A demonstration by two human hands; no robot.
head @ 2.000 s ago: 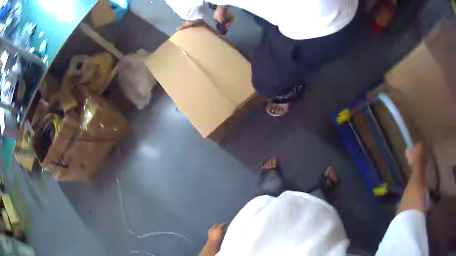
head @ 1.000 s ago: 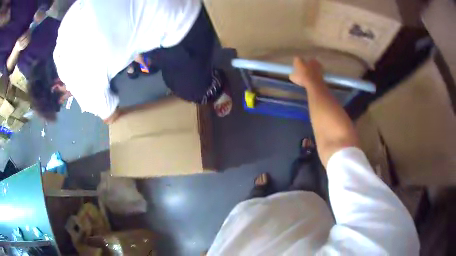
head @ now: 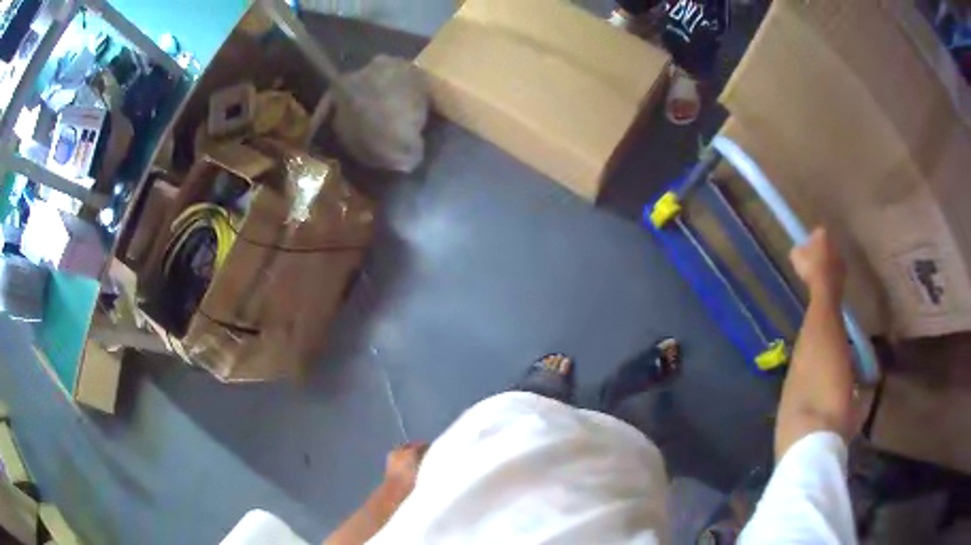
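A platform trolley (head: 711, 293) with a blue deck, yellow corner pieces and a grey tube handle (head: 767, 193) stands at the right. My right hand (head: 819, 262) is closed around the trolley handle. A large brown carton with a printed mark stands close behind the handle; whether it rests on the deck is hidden. My left hand (head: 402, 465) is low beside my body, small and partly hidden by my shirt. Its fingers are not clear.
A closed brown carton (head: 543, 80) is on the floor ahead, with another person's foot (head: 683, 101) beside it. At left are a worn open carton (head: 279, 282) holding yellow coiled material, a whitish bag (head: 378, 115) and a green-topped bench (head: 70, 328). Cartons line the right.
The view has swung back left, bringing the worn carton fully in. The person bending at the closed carton is now mostly out of view. My right hand stays on the trolley handle; my left hand shows again.
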